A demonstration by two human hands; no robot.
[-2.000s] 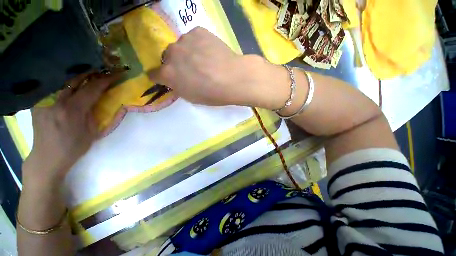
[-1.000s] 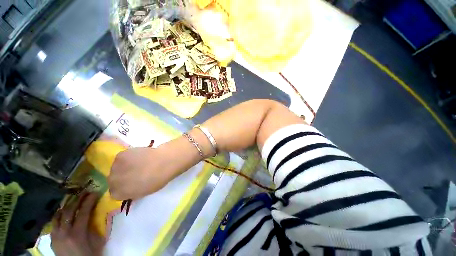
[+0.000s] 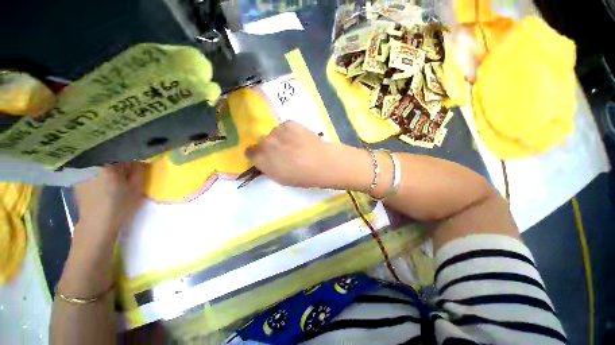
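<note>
A yellow fabric panel (image 3: 177, 183) lies on a white sheet with a pinkish curved outline, under the sewing machine head. A greenish frame (image 3: 231, 132) lies over the panel, with a brown-printed label (image 3: 206, 143) partly seen in its opening. My right hand (image 3: 286, 153) is closed around dark snips (image 3: 248, 177), at the panel's right edge, blades pointing down-left. My left hand (image 3: 111, 192) is at the panel's left edge, its fingertips partly hidden by the machine head; its grip cannot be told.
The machine head (image 3: 155, 138) with a yellow-green handwritten note (image 3: 128, 94) covers the upper left. A pile of labels (image 3: 404, 74) in a clear bag lies on yellow cloth. Stacked yellow panels (image 3: 526, 87) lie at right, more yellow pieces (image 3: 12, 229) at far left. A braided cord (image 3: 375, 236) runs towards the lap.
The view has swung back left from the label pile, and the machine note shows fully. More of the panel and the frame shows. My right hand still holds the snips.
</note>
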